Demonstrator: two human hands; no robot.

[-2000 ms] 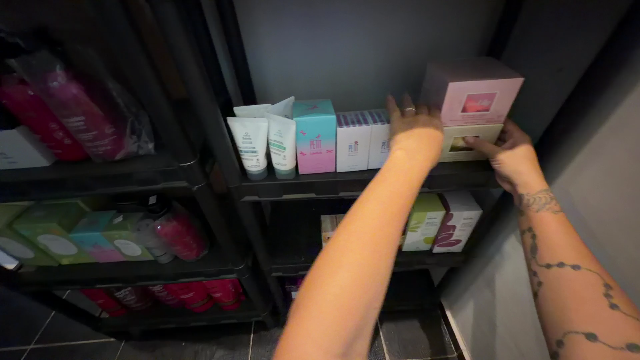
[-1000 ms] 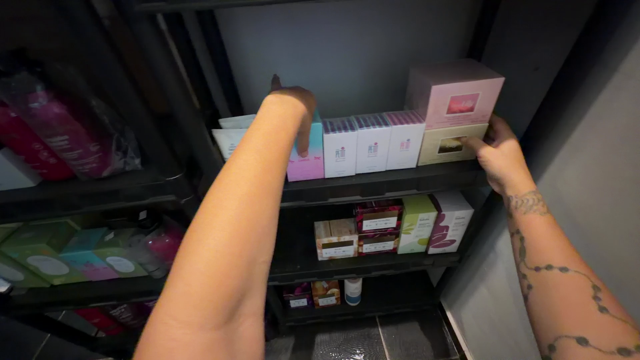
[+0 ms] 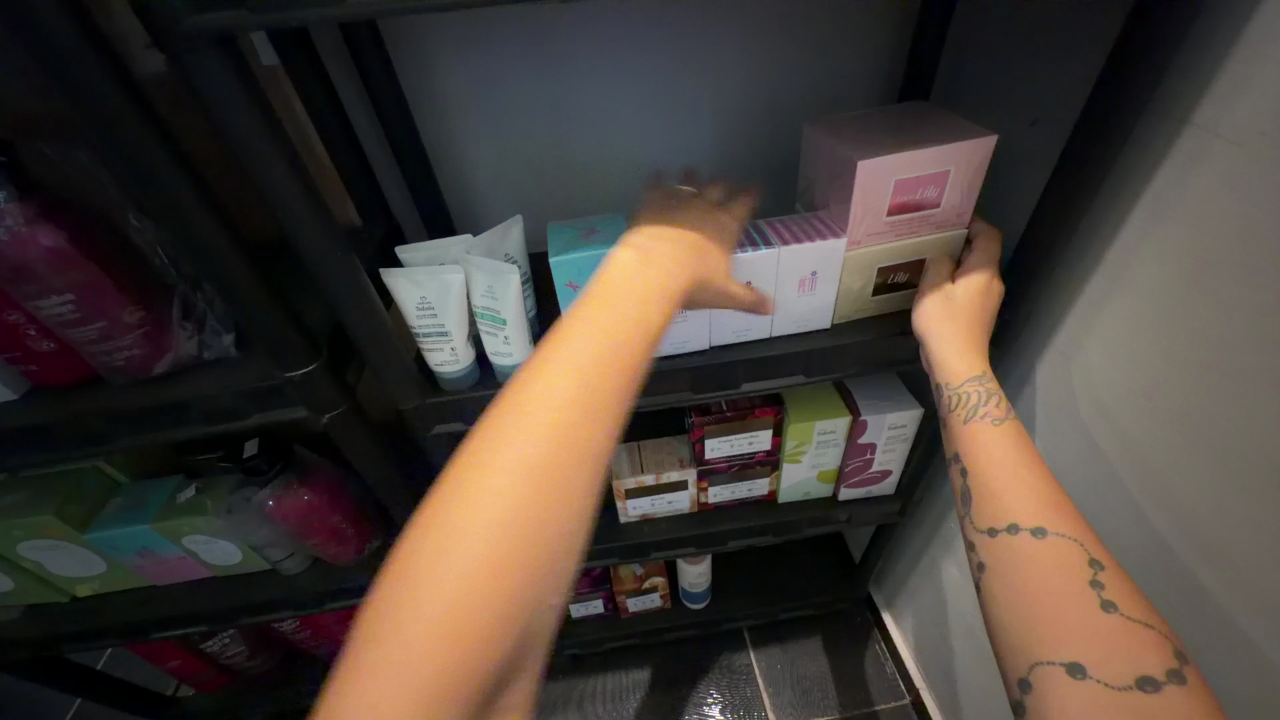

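Observation:
My left hand (image 3: pixel 700 235), blurred, is spread above a row of white boxes (image 3: pixel 805 285) on the upper shelf; nothing shows in it. To its left stand a turquoise and pink box (image 3: pixel 585 245), partly behind my forearm, and several white squeeze tubes with blue caps (image 3: pixel 430 315). My right hand (image 3: pixel 960 285) rests against the right side of a cream-gold box (image 3: pixel 865 283), fingers at its back edge and thumb at its front. A larger pink box (image 3: pixel 920 180) sits on top of the cream-gold one.
The lower shelf holds patterned dark red boxes (image 3: pixel 737 430), a green box (image 3: pixel 815 440) and a white and purple box (image 3: pixel 880 440). Below them stands a small white bottle (image 3: pixel 694 580). Another black rack (image 3: pixel 200 405) holds boxes and pink bottles. A grey wall (image 3: pixel 1180 300) bounds the right.
My left hand has moved from the turquoise and pink box rightward, above the white boxes. My right hand remains at the cream-gold box.

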